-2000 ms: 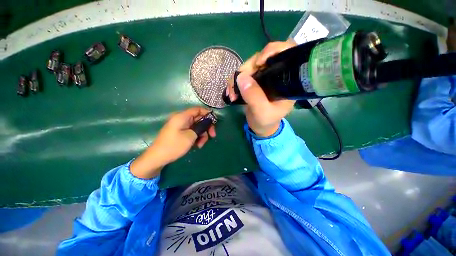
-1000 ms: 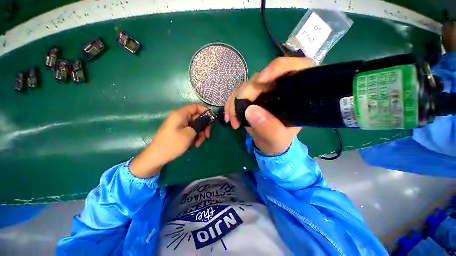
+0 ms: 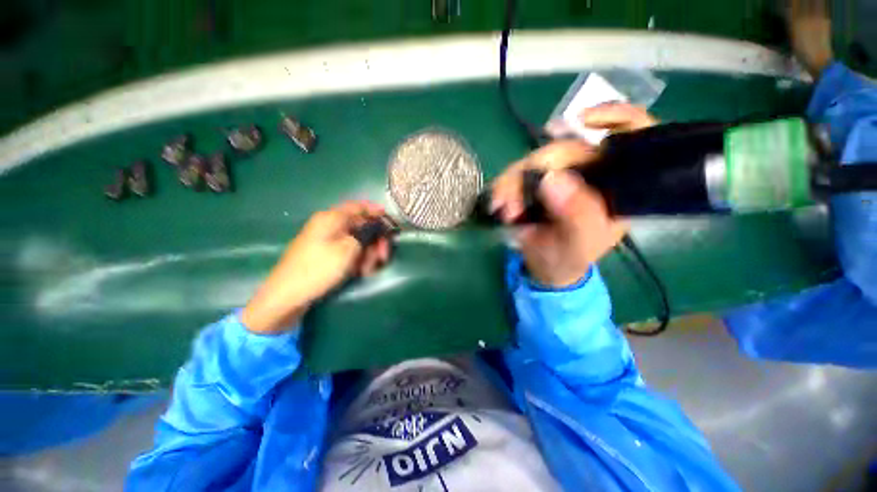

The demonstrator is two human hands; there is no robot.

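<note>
My left hand (image 3: 332, 252) holds a small dark unit (image 3: 373, 231) in its fingertips, left of and just below the screw dish. My right hand (image 3: 563, 216) grips the electric screwdriver (image 3: 664, 171), a thick black cylinder with a green-and-white label, lying roughly level and pointing left. Its black nose is at the right edge of the round screw dish (image 3: 435, 180), apart from the unit. The bit tip is blurred and cannot be made out. The dish holds a layer of tiny silvery screws.
Several dark units (image 3: 192, 171) lie in a loose cluster at the upper left of the green mat (image 3: 423, 298). A labelled zip bag (image 3: 596, 96) lies behind the screwdriver. A thin black cable (image 3: 646, 279) crosses the bench. A pale rail (image 3: 385, 72) runs behind. Another person's blue sleeve (image 3: 856, 211) is at the right.
The screwdriver's nose has moved right, away from the unit in my left hand, and the gap between my hands has widened. The view has shifted, so the bench things sit lower.
</note>
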